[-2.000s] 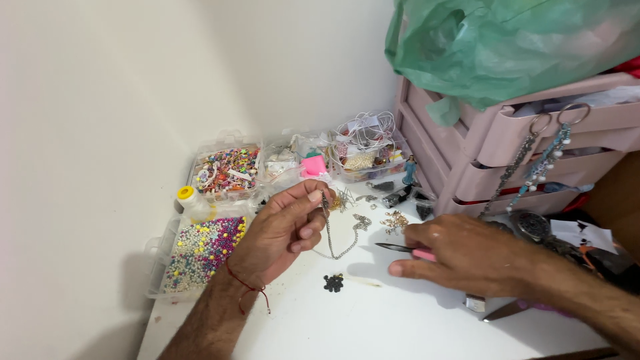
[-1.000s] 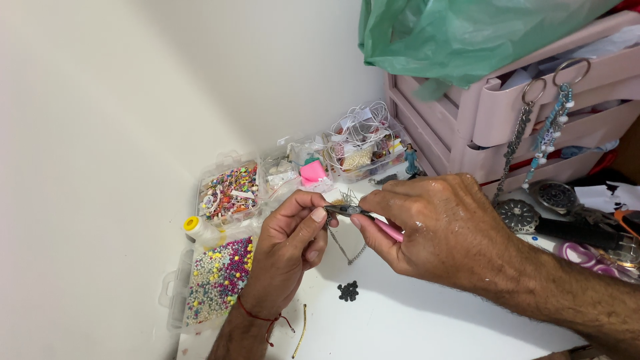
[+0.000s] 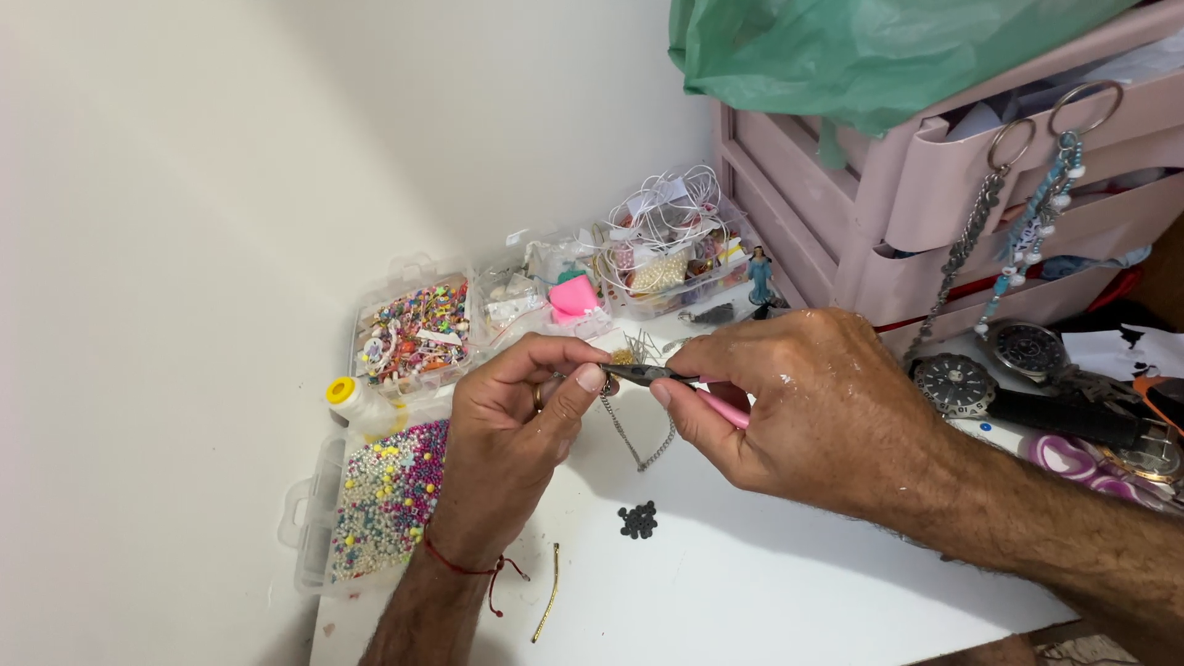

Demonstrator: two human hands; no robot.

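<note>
Between the thumb and fingers of my left hand [image 3: 518, 416], the end of a thin silver-coloured chain [image 3: 641, 462] is pinched; the rest hangs in a loop over the white table. My right hand [image 3: 814, 416] grips pliers with pink handles [image 3: 723, 407]. Their dark metal jaws [image 3: 634, 373] meet the chain's end at my left fingertips; the tiny part there is too small to tell. Below the chain lies a cluster of small black discs [image 3: 638, 520]. A gold-coloured strip [image 3: 548, 592] rests on the table near my left wrist.
Bead boxes [image 3: 319, 518] and a yellow-topped spool [image 3: 347, 393] stand at the left. A box with white cord [image 3: 666, 264] and a small blue figurine [image 3: 759, 276] are behind. Pink drawers [image 3: 860, 213] carry hanging keychains [image 3: 1017, 245] and a green bag [image 3: 832, 55]. Wristwatches [image 3: 953, 384] lie at the right.
Two seconds ago my right hand held the pliers apart from my left hand. It has moved left, and the jaws are now at my left fingertips. The view has shifted somewhat.
</note>
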